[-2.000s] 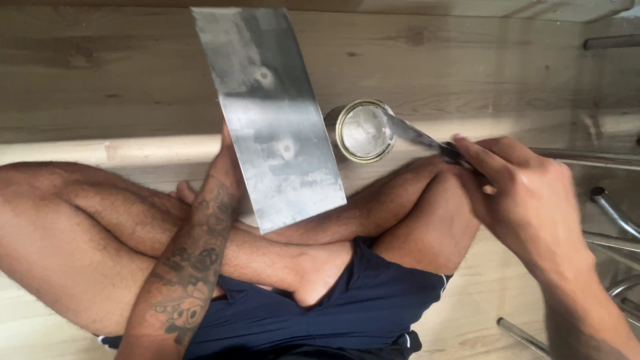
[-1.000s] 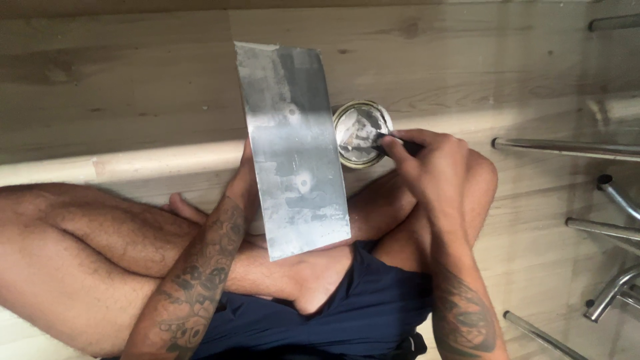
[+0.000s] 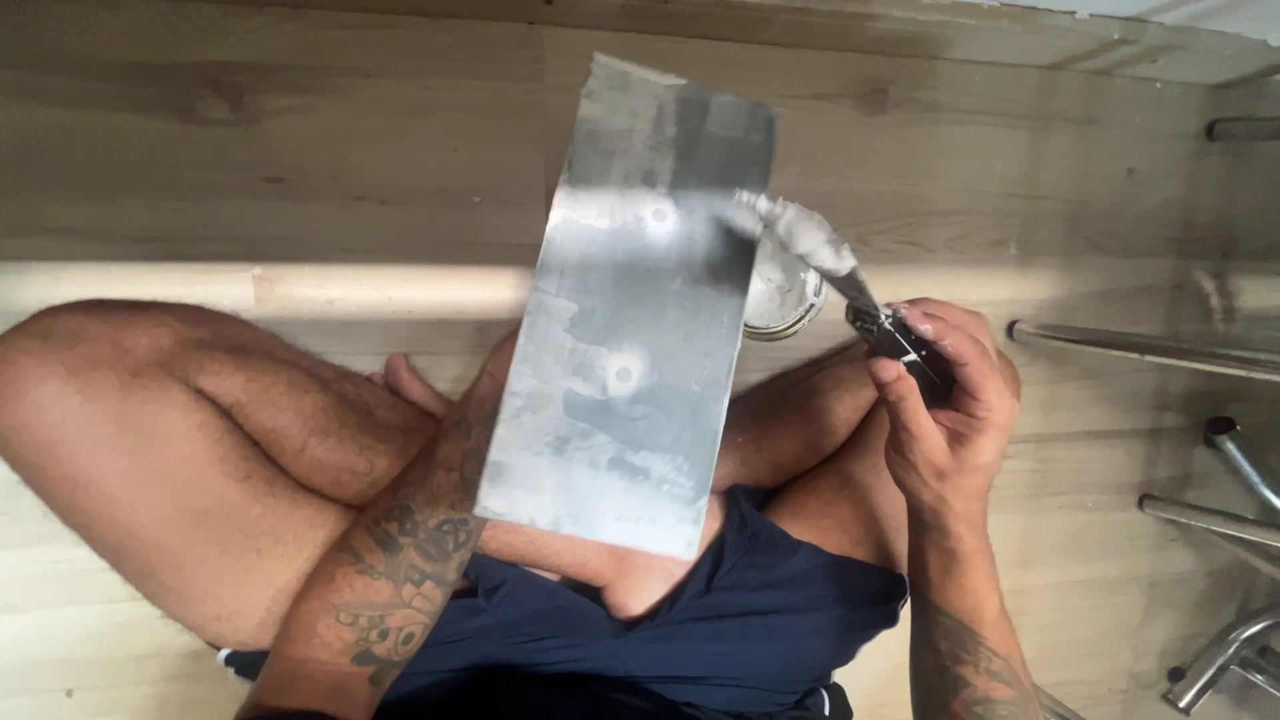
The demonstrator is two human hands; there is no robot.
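Observation:
My right hand (image 3: 950,390) grips the black handle of a putty knife (image 3: 858,290), whose blade bears a thick lump of white paste (image 3: 805,235). The blade's tip is over the right edge of a flat metal plate (image 3: 640,300), which looks like a plasterer's hawk or wide trowel and is smeared with paste. My left forearm runs behind the plate; that hand is mostly hidden under it, so its grip does not show. Partly covered by the plate, an open round tin (image 3: 785,295) with white paste inside stands on the floor.
My crossed legs (image 3: 180,400) are below and beside the plate, on a wood-look floor (image 3: 350,150). At the right lie or stand several chrome metal legs (image 3: 1150,350) with dark end caps. A pale board or wall edge (image 3: 1180,40) runs along the top right.
The putty knife, in the tin one second ago, has come out with a lump of paste and is now at the plate's right edge. The plate's tilt has changed and it now partly covers the tin.

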